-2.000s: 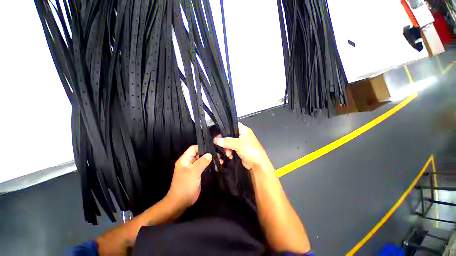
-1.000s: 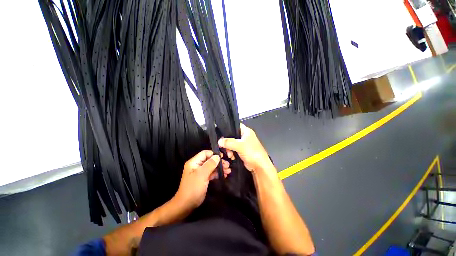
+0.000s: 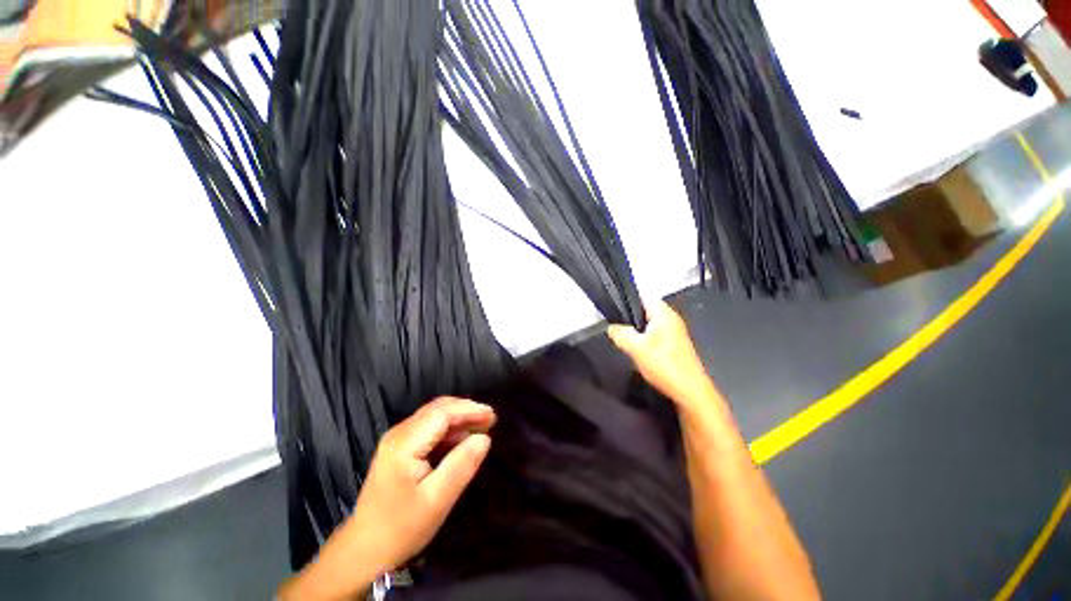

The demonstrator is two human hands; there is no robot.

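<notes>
The main bundle of black straps (image 3: 405, 235) lies over the white table and hangs over its near edge, some with rows of small holes. My right hand (image 3: 660, 346) is closed around the ends of a smaller bunch of straps (image 3: 570, 223), to the right of the main bundle. My left hand (image 3: 429, 475) is in front of the main bundle's lower part, fingers curved and apart, holding nothing visible. A thin black strip (image 3: 505, 227) stands off the bunch's left side. The dark apron (image 3: 564, 481) covers the lap; the lower strap ends merge into it.
Another pile of black straps (image 3: 763, 153) hangs over the white table's (image 3: 118, 352) edge at right. A cardboard box (image 3: 940, 223) stands beneath the right side. A small black scrap (image 3: 850, 114) and a dark object (image 3: 1008, 66) lie on the table. Tan-orange sheets (image 3: 88, 26) are at top left.
My right hand has moved right with the bunch, spreading it away from the main bundle. My left hand has let go of the strap and moved left and down. The view has shifted, showing the tan-orange sheets.
</notes>
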